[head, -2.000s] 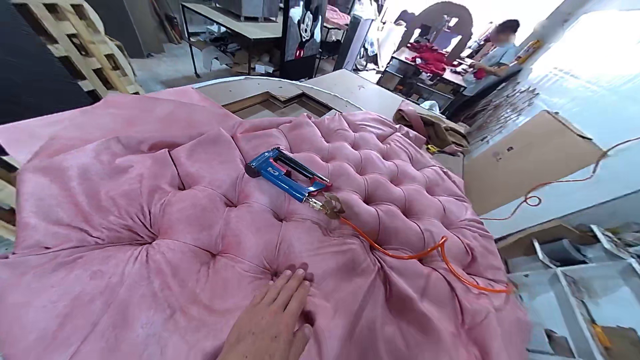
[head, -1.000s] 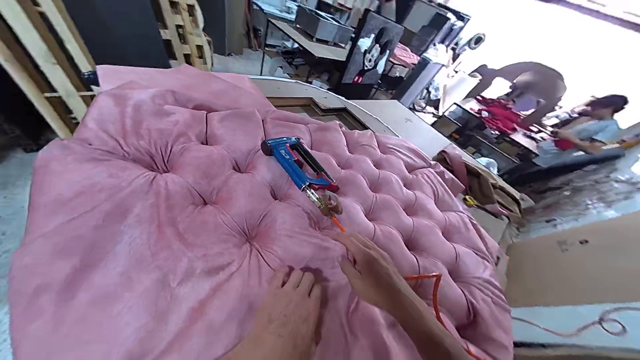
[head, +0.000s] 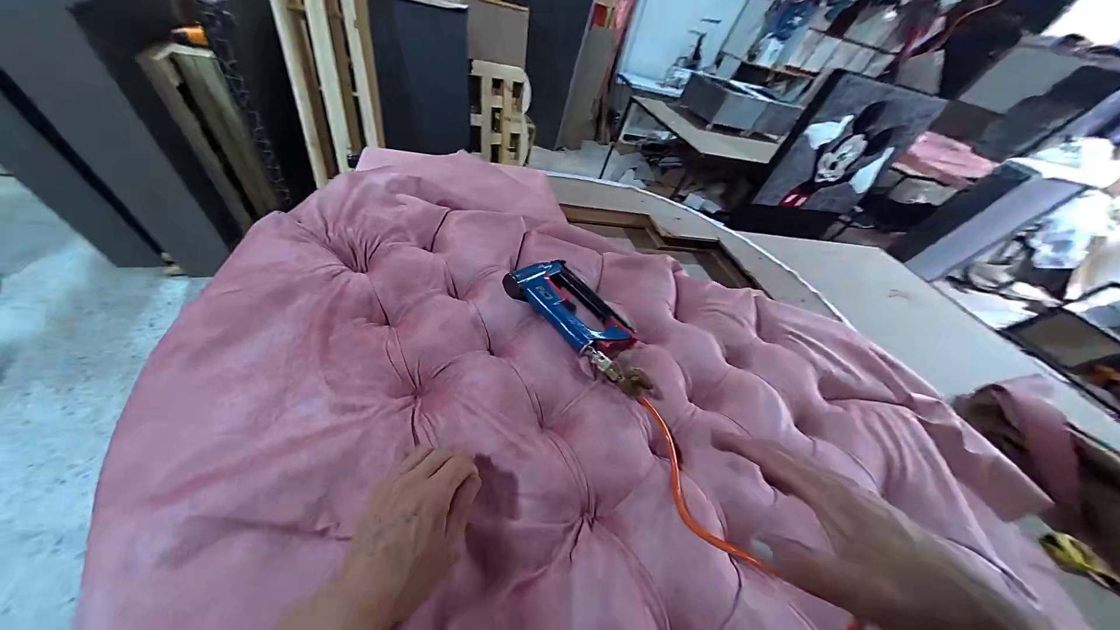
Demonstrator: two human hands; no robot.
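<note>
Pink tufted upholstery fabric (head: 490, 394) with deep folds and dimples lies spread before me. On it rests a blue pneumatic staple gun (head: 569, 311), joined by a metal fitting to an orange air hose (head: 678, 490). My left hand (head: 418, 507) touches the fabric at lower centre, its fingers bent; whether it pinches cloth cannot be told. My right hand (head: 787, 499), blurred, is over the fabric to the right of the hose, fingers apart and holding nothing visible. Part of the hose is hidden beneath my right hand.
Beyond the fabric, a wooden frame piece (head: 647, 229) lies on a board with a curved edge (head: 822, 297). Dark panels (head: 429, 79) and wooden slats (head: 328, 87) stand at the back left. A table (head: 700, 136) and a picture panel (head: 844, 157) stand behind. Bundled cloth (head: 1032, 429) sits at right.
My right hand, out of view two seconds ago, came in near the hose and is now farther right of it. The view has swung left. The staple gun still lies on the fabric.
</note>
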